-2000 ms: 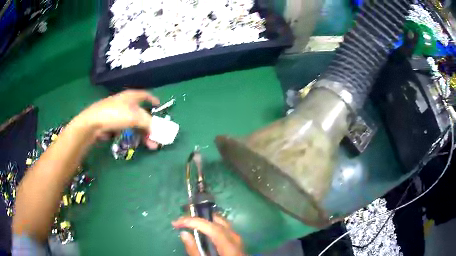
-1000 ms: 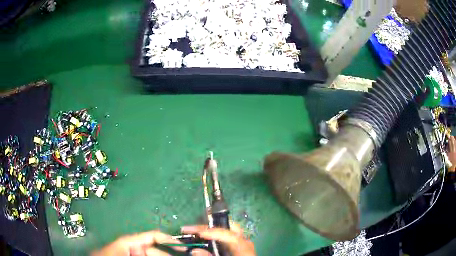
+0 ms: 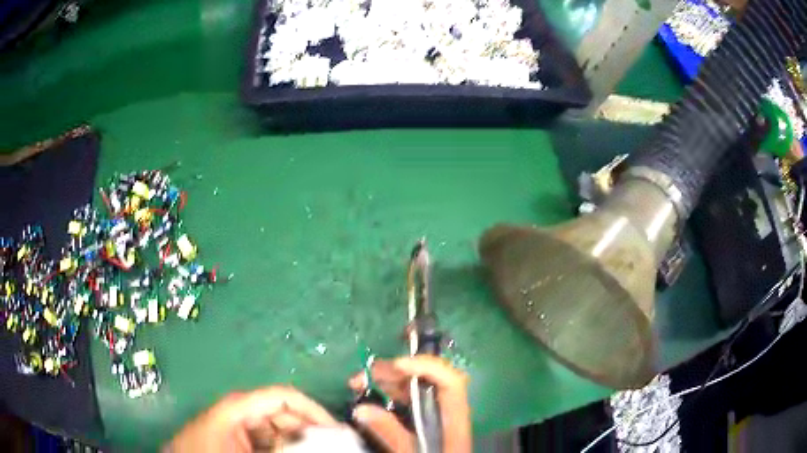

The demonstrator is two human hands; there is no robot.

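Observation:
My right hand (image 3: 442, 389) is at the bottom centre, closed around the dark handle of a soldering iron (image 3: 423, 301). The iron's metal tip points up and away over the green bench. A black part with a green wire (image 3: 370, 389) is also at this hand's fingers. My left hand (image 3: 257, 425) is at the bottom edge, partly cut off and blurred. Its fingers are on a white piece (image 3: 327, 439), perhaps a housing, cut off by the frame's edge. Driver boards (image 3: 133, 230) with yellow blocks and red wires lie heaped at the left.
A black tray (image 3: 407, 108) of white housings stands at the back. A fume extractor hood (image 3: 584, 292) on a ribbed hose is right of the iron. A black mat (image 3: 53, 186) lies under part of the boards. A dark box (image 3: 739, 239) and cables are at the right.
My left hand left the boards' side, came to the bottom edge, and now has a white piece. The iron shows further right. The view has shifted.

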